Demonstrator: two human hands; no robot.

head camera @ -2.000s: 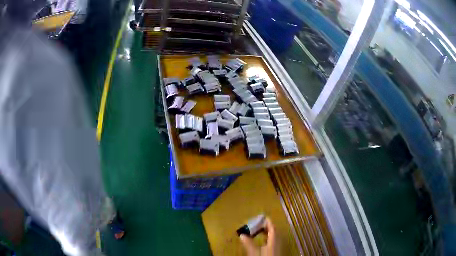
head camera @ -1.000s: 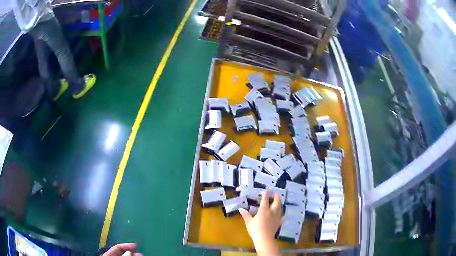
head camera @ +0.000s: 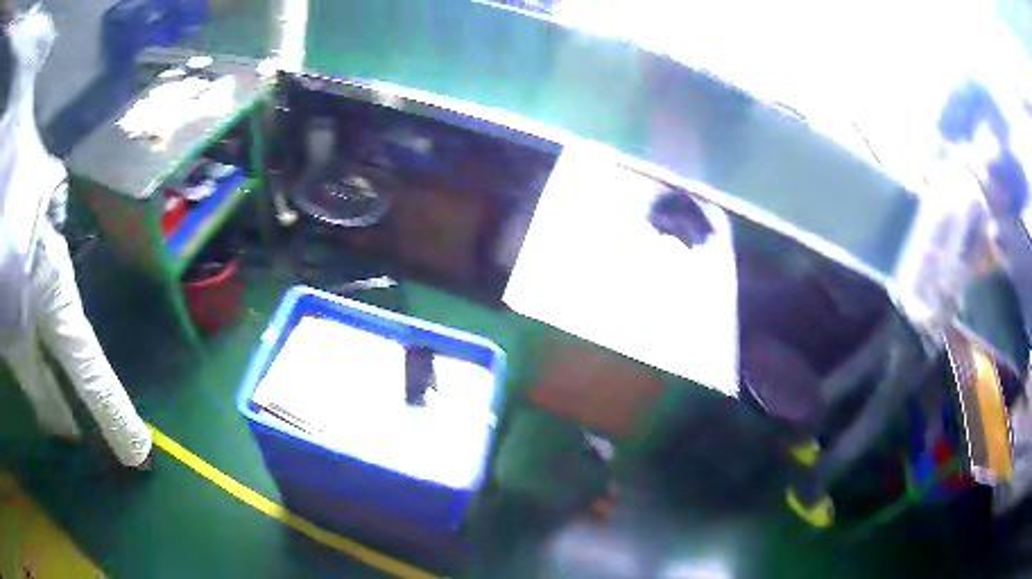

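Neither of my hands shows in the blurred head view. Nearest in front of me is a blue crate with a white sheet or board across its top. A small dark piece lies on that white surface. Beyond it is a white-topped table, with a dark object near its back edge.
A person in white stands at the left, by a green-framed bench with a red bucket under it. Another person is at the right, near an orange-yellow tray. A yellow line crosses the green floor.
The view has swung away from the tray of grey housings to the crate and white table. My hands, one of which was at the housings, have left the picture.
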